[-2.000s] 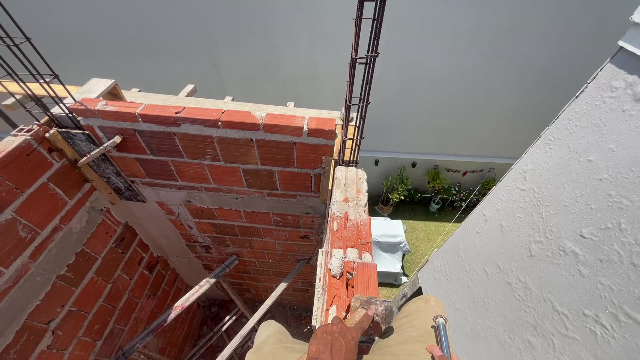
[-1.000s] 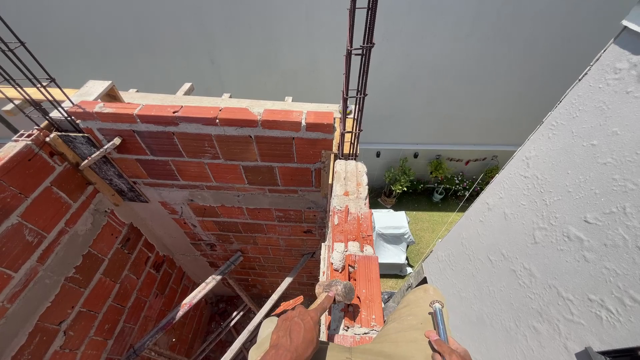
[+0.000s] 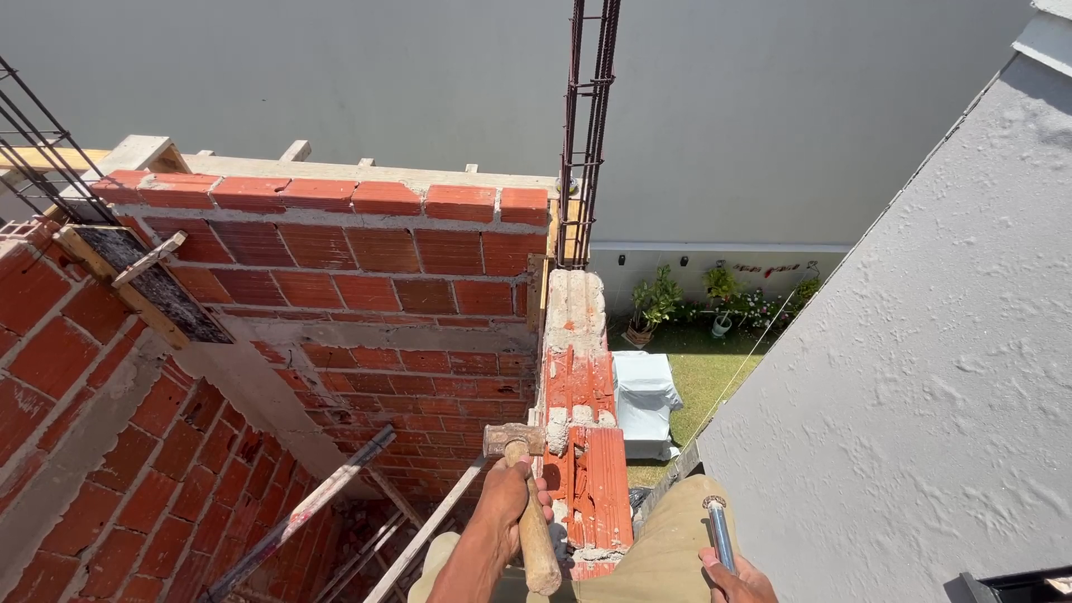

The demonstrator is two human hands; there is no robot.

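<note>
My left hand (image 3: 502, 511) is closed round the wooden handle of a club hammer (image 3: 536, 536), its steel head beside the left edge of the wall top. My right hand (image 3: 737, 578) grips a steel chisel (image 3: 718, 528) by its lower part, over my right thigh; the chisel's mushroomed end points up and away. Between my legs runs the top of a hollow clay brick wall (image 3: 610, 486), with a broken groove in the near brick and rough mortar on the joints. Neither tool touches the groove.
A rebar column cage (image 3: 586, 151) rises at the wall's far end. To the left, a deep drop lies between brick walls (image 3: 368, 251), crossed by props (image 3: 310, 511). On the right are a textured grey wall (image 3: 904, 360), a string line and, far below, a covered object (image 3: 643, 394) on grass.
The hammer has moved left, from over the wall top to beside its edge, and its handle now slants toward me. The right hand still holds the chisel over the thigh.
</note>
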